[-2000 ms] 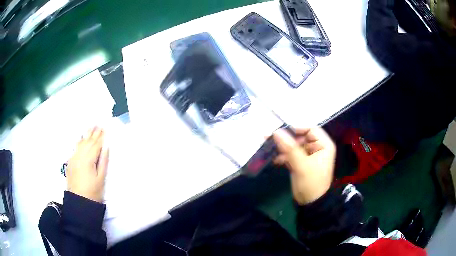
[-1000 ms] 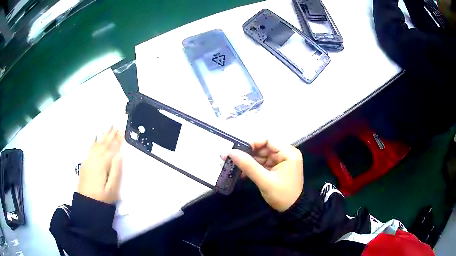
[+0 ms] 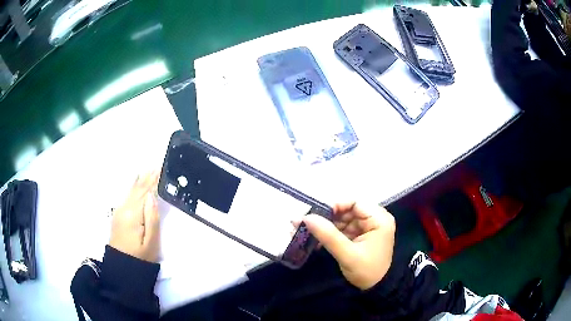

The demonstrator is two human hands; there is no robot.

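My right hand (image 3: 357, 241) holds a bare black phone middle frame (image 3: 210, 182) by its lower right end, tilted, with its solid black end towards the left. My left hand (image 3: 139, 216) lies flat on the white sheet (image 3: 81, 163), left of the frame's solid end, fingers together and thumb hidden; it grips nothing that I can see. Part of a small black mark shows beside it. A bagged frame (image 3: 289, 84), hazy grey-blue with a black triangle mark, lies on the white surface beyond the held frame.
A bare frame (image 3: 375, 59) and a stack of bare frames (image 3: 426, 41) lie at the back right. More black frames (image 3: 22, 226) lie at the far left. Another person's dark sleeve (image 3: 519, 69) is at the right, above a red stool (image 3: 438, 216). The green bench (image 3: 206, 31) shows behind.
My right hand has brought the black frame from the table's front edge leftwards over the white sheet. The bagged frame is uncovered. The view has shifted slightly; my left hand stays flat.
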